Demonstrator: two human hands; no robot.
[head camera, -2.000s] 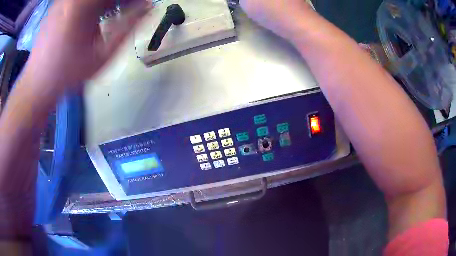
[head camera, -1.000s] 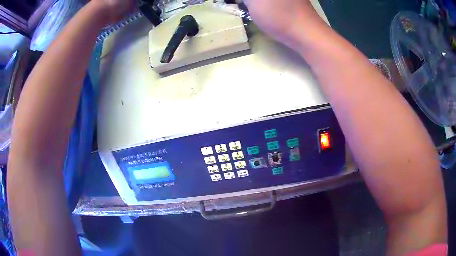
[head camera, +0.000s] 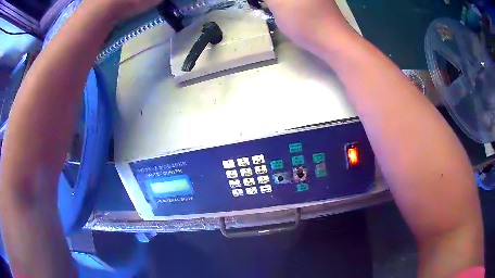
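Observation:
The cream parts counter (head camera: 228, 108) stands in front of me, with a lit display (head camera: 170, 187), a keypad (head camera: 247, 174) and a glowing power switch (head camera: 352, 155). A black locking lever (head camera: 202, 46) sits on the raised tape guide block (head camera: 244, 49). Carrier tape (head camera: 142, 31) runs from the left towards the block's far side. My left hand (head camera: 133, 5) is at the top edge near the tape, mostly cut off. My right hand (head camera: 293, 13) is at the block's far right corner, its fingers cut off by the top edge. What the fingers do is hidden.
A blue reel (head camera: 96, 146) stands left of the counter, partly behind my left forearm. A clear reel (head camera: 461, 81) lies at the right among clutter. A metal handle (head camera: 263, 231) juts from the counter's lower front. The dark green bench top (head camera: 393, 32) shows behind.
My left hand has moved from a blur over the counter's left side to the top edge by the tape. The tape now shows more clearly. My right hand stays near the block. The view has shifted slightly.

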